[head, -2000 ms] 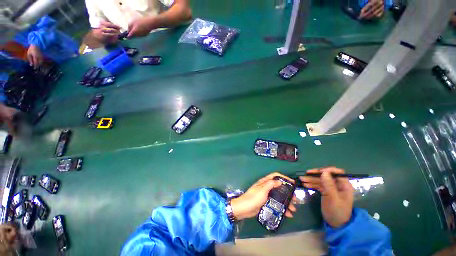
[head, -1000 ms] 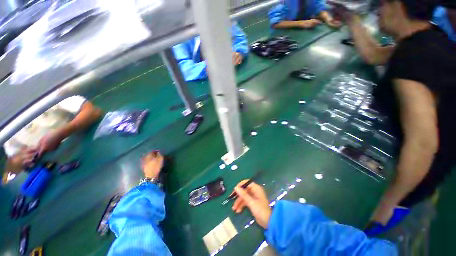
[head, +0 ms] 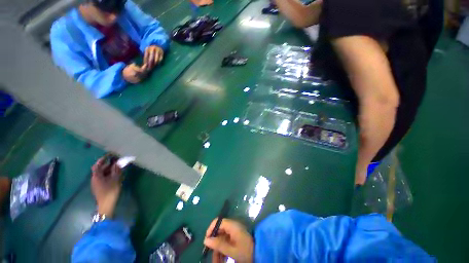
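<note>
My left hand [head: 106, 187] is stretched out at the left over the green belt. Its fingers are curled at a dark object with a whitish bright part beside it; the view is too blurred to tell whether it is gripped. My right hand [head: 231, 240] is at the bottom centre, closed on a thin dark stick-like tool [head: 220, 222] that points up. An open phone unit [head: 174, 246] with a silvery board lies between my hands, cut off by the bottom edge.
A grey post [head: 108, 120] slants across the left to its base plate. A phone [head: 162, 118] lies beyond it. Right of centre is a clear blister tray [head: 267, 120] holding a phone. A person in black [head: 380, 61] stands at right; another in blue [head: 82, 56] sits far left.
The view has swung right. My left hand has left the phone it held and reached away across the belt. My right hand still holds the tool. The cream sheet is out of view.
</note>
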